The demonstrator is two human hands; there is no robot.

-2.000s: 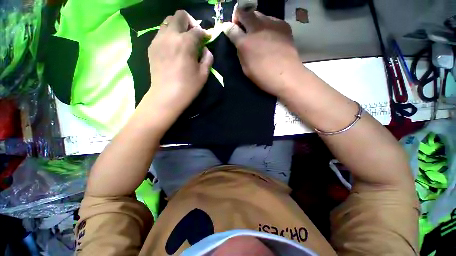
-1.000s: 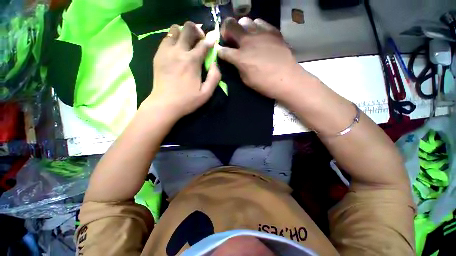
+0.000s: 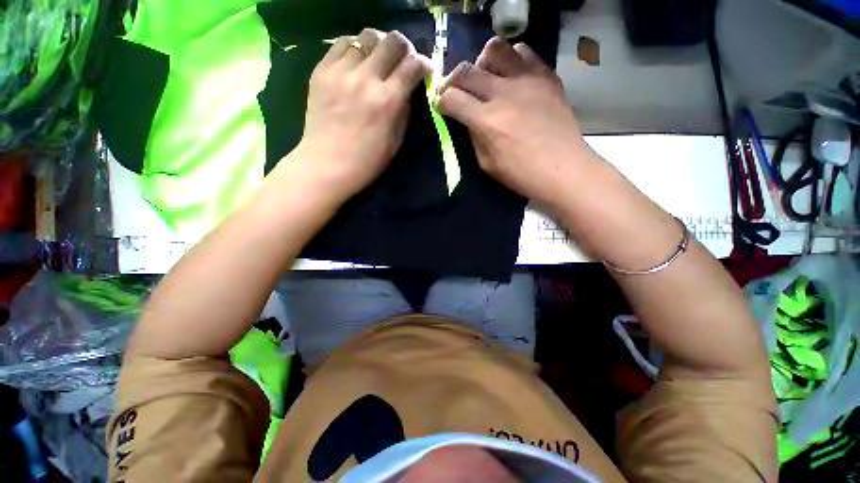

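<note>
The black garment panel (image 3: pixel 415 222) lies over the white table, its neon-green section (image 3: pixel 212 113) spread at the left. A narrow neon-green strip (image 3: pixel 446 146) runs from the presser foot and needle (image 3: pixel 439 42) down over the black cloth. My left hand (image 3: pixel 363 108) lies on the cloth left of the strip, fingertips at its upper end. My right hand (image 3: pixel 514 113) has bent fingers pinching the strip's upper part just below the needle. Whether my left fingertips grip the strip or only press the cloth is hidden.
The grey machine bed (image 3: pixel 651 85) is at the right. Scissors (image 3: pixel 802 174), a dark red slim tool (image 3: pixel 750 179) and a blue pen (image 3: pixel 759 146) lie at the table's right. Bagged green pieces (image 3: pixel 802 330) hang lower right; plastic bags (image 3: pixel 75 330) are at the left.
The strip now hangs straighter and lies longer below my fingers. My left hand has shifted slightly right and flattened. The green piece once left of my left hand is mostly out of sight.
</note>
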